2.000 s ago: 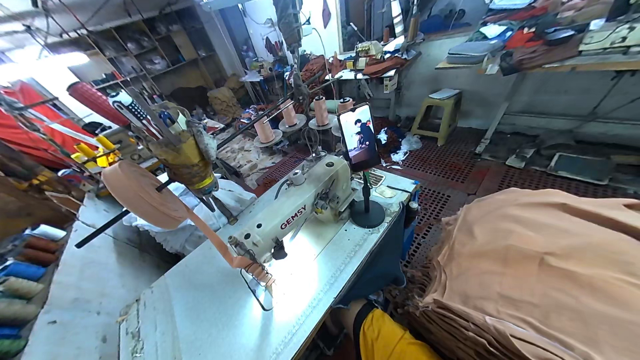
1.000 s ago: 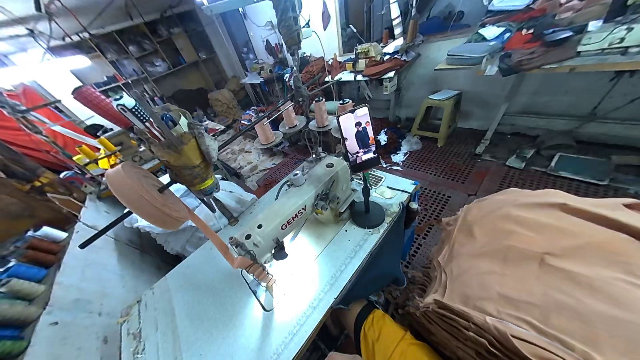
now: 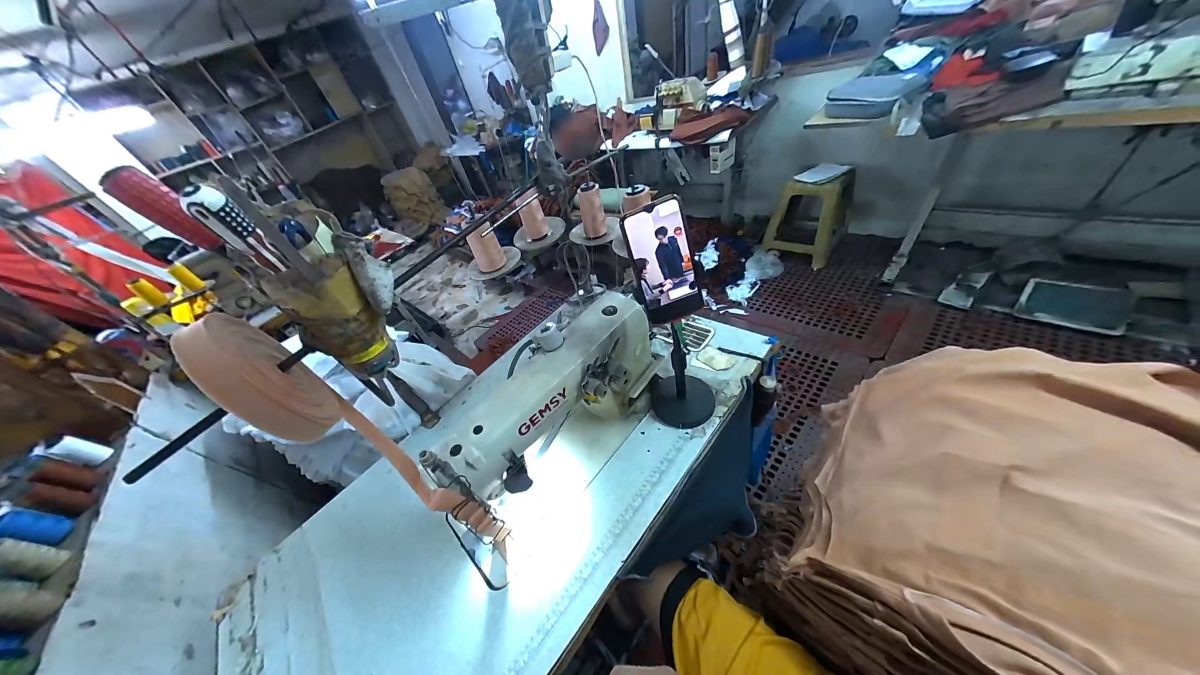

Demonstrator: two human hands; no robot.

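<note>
Neither my left hand nor my right hand can be made out. A Gemsy sewing machine (image 3: 548,403) stands on a white table (image 3: 375,562). Peach fabric tape runs from a roll (image 3: 258,375) on a black rod down to a wire guide (image 3: 478,553) by the lit needle area. Behind the machine head, a phone (image 3: 662,253) is upright on a round-based stand (image 3: 682,401), its screen lit. A tall stack of peach-brown cloth (image 3: 1012,478) fills the right side. Below the table's edge, yellow clothing (image 3: 731,633) with black trim shows beside bare skin. A small pale sliver at the bottom edge is unclear.
Thread cones (image 3: 591,211) stand behind the machine. At left are a tool-filled holder (image 3: 342,309) and several thread spools (image 3: 37,527). A yellow stool (image 3: 814,214) is near the back wall. Another table (image 3: 1022,120) bears piled cloth at upper right.
The picture on the phone screen has changed. A pale sliver shows at the bottom edge that is absent from the oldest frame. The machine, tape and cloth stack have not plainly moved.
</note>
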